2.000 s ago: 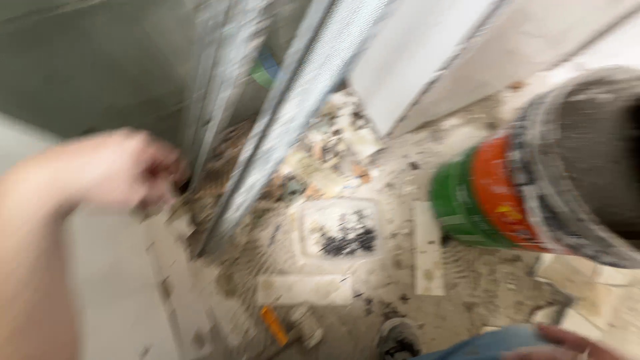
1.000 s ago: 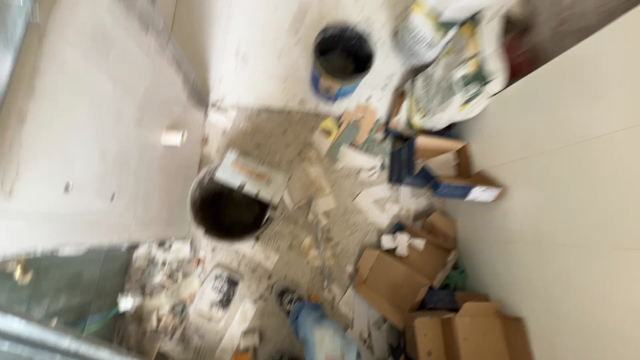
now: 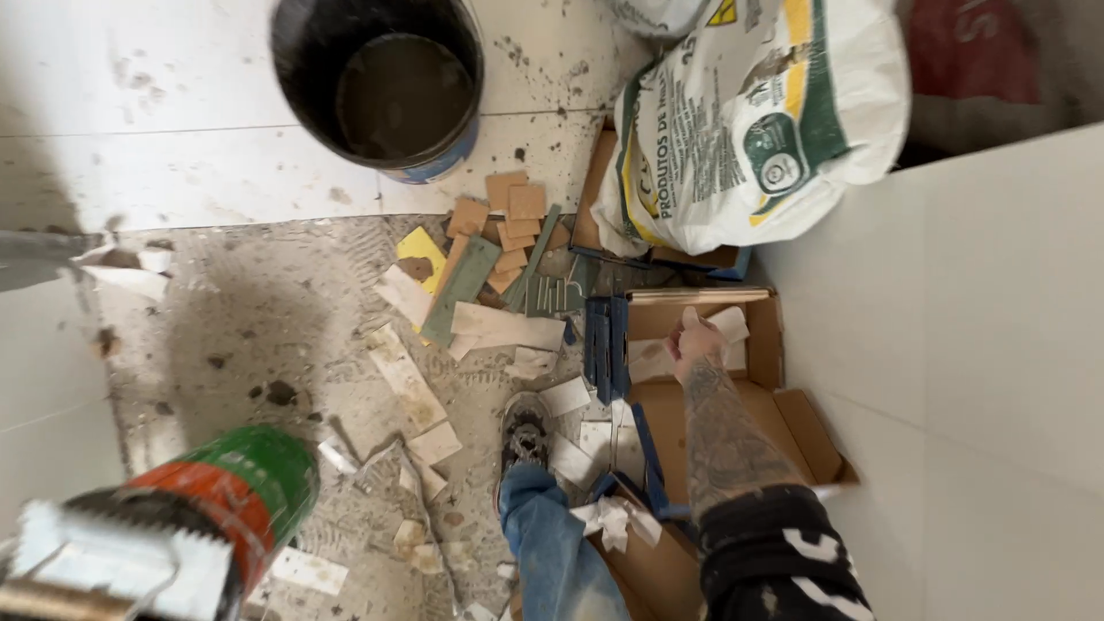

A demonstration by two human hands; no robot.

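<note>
My right hand (image 3: 693,338) reaches into an open cardboard box (image 3: 766,345) on the right, its fingers closed around a small white piece, perhaps tile or paper. More white pieces (image 3: 649,358) lie beside it in the box. A second open cardboard box (image 3: 733,431) lies under my forearm. My left hand is out of view. At the lower left, a notched trowel (image 3: 112,552) rests across the top of a green and orange bucket (image 3: 233,492).
A black bucket (image 3: 405,95) holding dark liquid stands at the top, with a white product sack (image 3: 759,129) to its right. Tile and cardboard offcuts (image 3: 466,285) litter the floor near my shoe (image 3: 526,431). A pale panel (image 3: 949,328) borders the right side.
The view has swung far toward the boxes and come closer to them. My right hand is now inside a box; two seconds ago a hand was low at the right near my leg.
</note>
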